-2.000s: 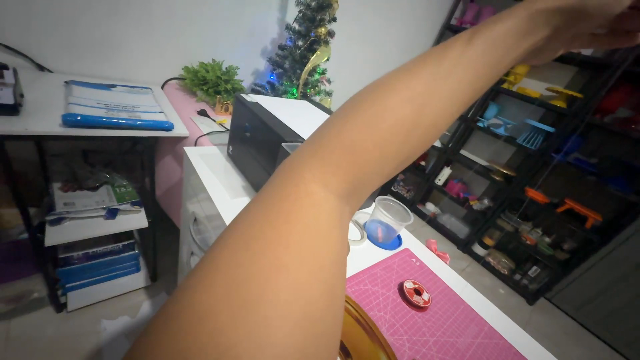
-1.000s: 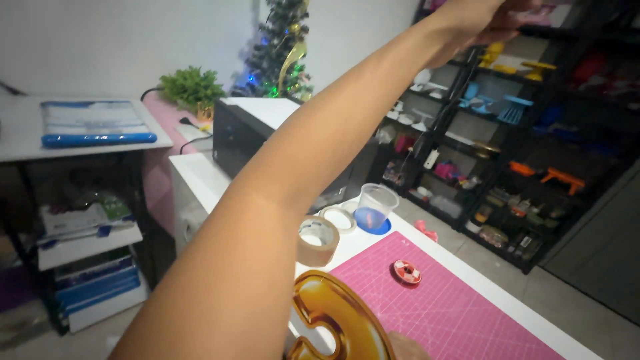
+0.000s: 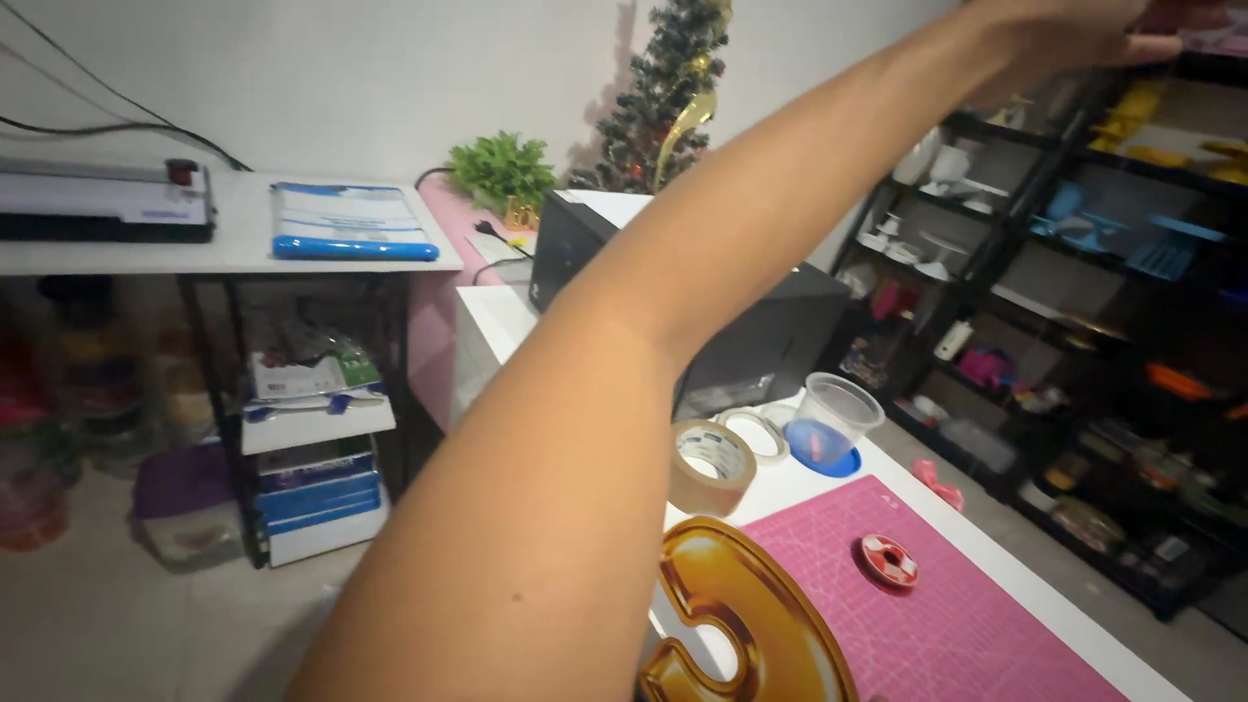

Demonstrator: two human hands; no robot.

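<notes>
My left arm crosses the view from the bottom up to the right, with my left hand (image 3: pixel 1082 34) at the top right edge. Its fingers are partly cut off, so what they hold or touch cannot be told. Only a sliver of skin, seemingly my right hand (image 3: pixel 877 698), shows at the bottom edge beside a shiny gold, numeral-shaped piece (image 3: pixel 795 624). That piece overlaps a pink cutting mat (image 3: pixel 975 624), where a red spool (image 3: pixel 889 562) lies. Behind are a roll of brown packing tape (image 3: pixel 731 478), a thinner tape roll (image 3: pixel 760 434) and a clear plastic cup (image 3: pixel 843 409) over a blue lid (image 3: pixel 838 462).
A black printer (image 3: pixel 770 341) stands at the back of the white table, partly behind my arm. Black shelves (image 3: pixel 1033 224) with coloured items are at the right. A side table (image 3: pixel 244 258) bears a blue-edged package (image 3: pixel 351 222). A Christmas tree (image 3: pixel 663 97) and green plant (image 3: pixel 502 171) stand behind.
My left arm stays raised toward the upper right. More of the gold piece and the brown tape roll shows than two seconds ago. Less of my right hand shows than one second ago.
</notes>
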